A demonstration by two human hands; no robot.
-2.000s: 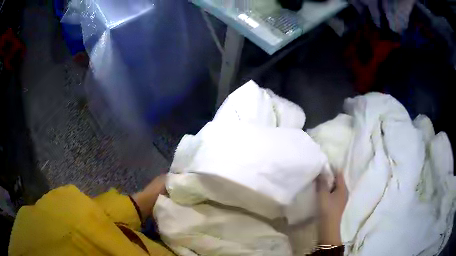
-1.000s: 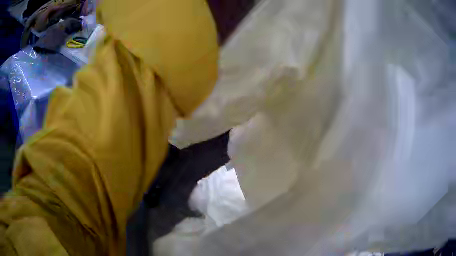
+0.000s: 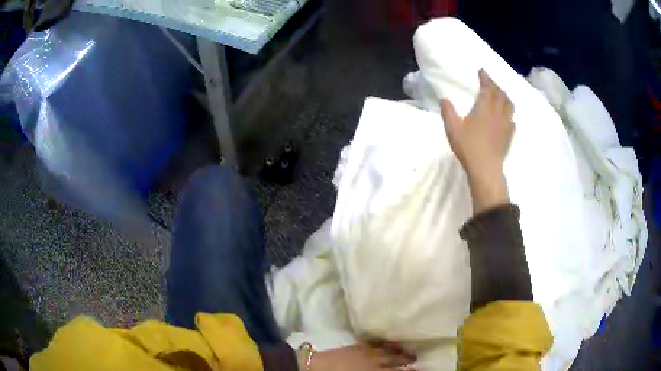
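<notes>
A large white garment lies spread over a pile of similar white pieces in front of me and to the right. My right hand lies palm down on the upper part of the white cloth, fingers apart, holding nothing visible. My left hand is low at the picture's bottom edge, against the garment's lower edge; its fingers are blurred and partly cut off, so its grip cannot be told. No tool can be made out.
My knee in blue jeans is left of the garment. A pale-topped table with a metal leg stands at the upper left. A blue container under clear plastic is beside it, on speckled floor.
The cloth raised and blurred across the view a second ago now lies down on the pile. Both hands now show, the right one flat on the cloth. The view has shifted.
</notes>
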